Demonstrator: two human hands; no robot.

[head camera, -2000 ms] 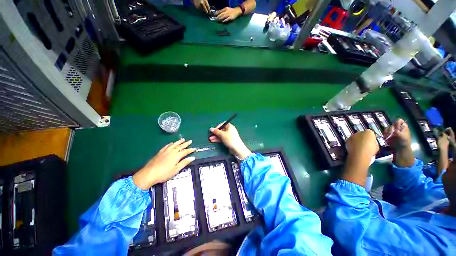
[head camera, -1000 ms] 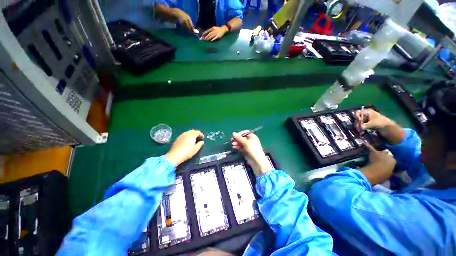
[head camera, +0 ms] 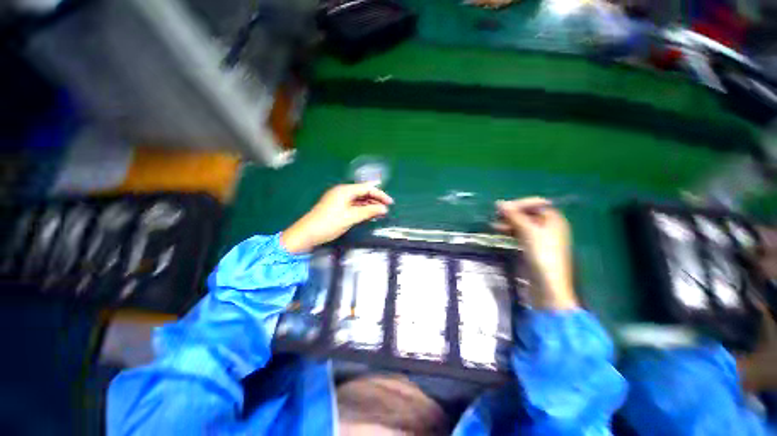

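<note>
The view is blurred. A black foam tray (head camera: 453, 371) with several silver-white phone units (head camera: 422, 305) lies in front of me. My left hand (head camera: 339, 213) is above the tray's far left edge, thumb and fingertips close together; any tiny part between them cannot be made out. My right hand (head camera: 543, 247) is at the tray's far right corner, pinching the tweezers (head camera: 561, 202), which show as a faint streak. Whitish small parts (head camera: 458, 197) lie on the mat between the hands. A clear strip (head camera: 451, 238) lies along the tray's far edge.
A small clear cup (head camera: 369, 170) stands just beyond my left hand. A dark tray (head camera: 111, 247) is at left, another (head camera: 647, 255) at right beside a neighbour's blue sleeve (head camera: 690, 387). A grey cabinet (head camera: 170, 77) stands at upper left.
The view has swung, so the bench things sit further right in the picture and are smeared. My hands are wider apart, and my right hand is away from the small parts.
</note>
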